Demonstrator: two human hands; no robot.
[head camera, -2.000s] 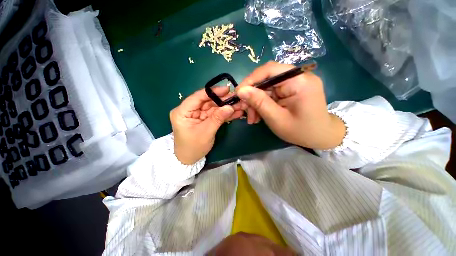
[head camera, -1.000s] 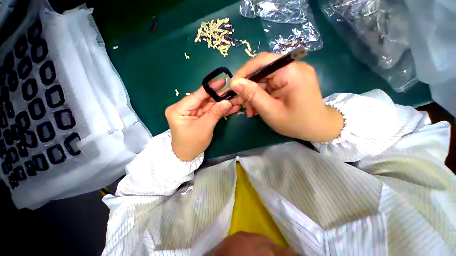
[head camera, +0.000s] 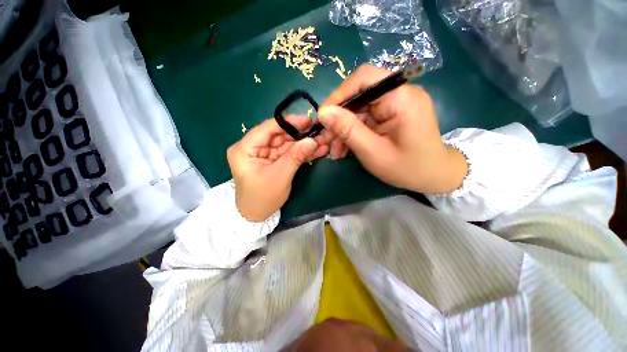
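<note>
My left hand (head camera: 265, 168) holds a black rounded-square frame (head camera: 280, 115) by its lower edge, between thumb and fingers. The frame is tilted and its opening shows. My right hand (head camera: 392, 134) holds a slim dark pen-like tool (head camera: 378, 91) like a pen. The tool's lower end is hidden behind my right thumb and fingers, at the frame's right side. A tiny cream piece (head camera: 310, 112) shows at the frame's right side; whether it touches the frame I cannot tell. A pile of small cream parts (head camera: 294, 49) lies beyond the hands, with dark slivers among them.
A green bench top (head camera: 206, 89) lies under the hands. White sheets (head camera: 130, 103) at the left carry rows of black frames (head camera: 52, 150). A small clear bag (head camera: 402, 49) lies right of the pile, with a larger clear bag (head camera: 515, 62) farther right. Stray cream bits lie nearby.
The frame's tilt has changed slightly in my left hand. Both hands sit slightly higher and farther left in the picture than two seconds ago; the bench items shifted similarly.
</note>
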